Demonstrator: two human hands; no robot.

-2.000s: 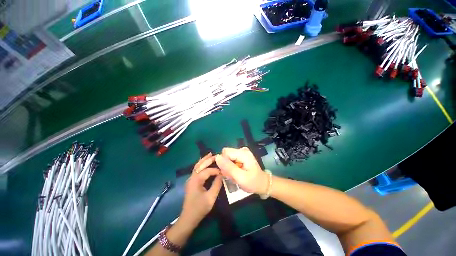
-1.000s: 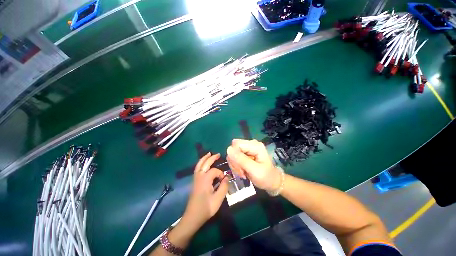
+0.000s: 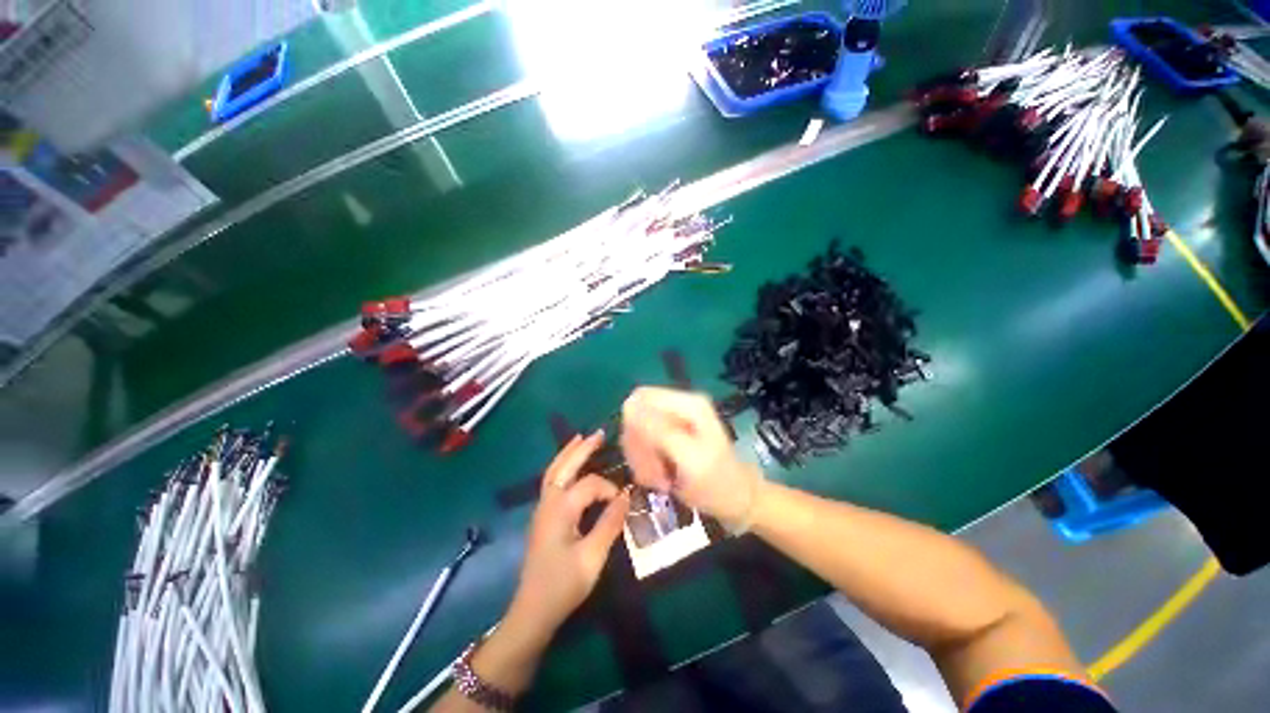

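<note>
A small white and silver fixture (image 3: pixel 671 552) lies on the green bench over dark tape strips. My left hand (image 3: pixel 568 518) is at its left side, thumb and fingertips pinched on thin wire ends of a white cable (image 3: pixel 435 685) that runs under my left wrist. My right hand (image 3: pixel 685 453) is above the fixture, fingers curled down toward the wires; what it holds is hidden. The heap of black connector housings (image 3: pixel 825 351) lies to the right of my hands.
White cables with red connectors (image 3: pixel 557 290) lie beyond my hands. Another white cable pile (image 3: pixel 195 585) is at left, with a single cable (image 3: pixel 418 624) beside it. More red-ended cables (image 3: pixel 1072 119) lie far right. A blue tray (image 3: pixel 770 63) and blue fan (image 3: pixel 850 70) stand behind.
My right hand has moved from my left fingertips to above the fixture, uncovering more of it. An orange handle seen earlier in my right fist no longer shows. The view has shifted slightly.
</note>
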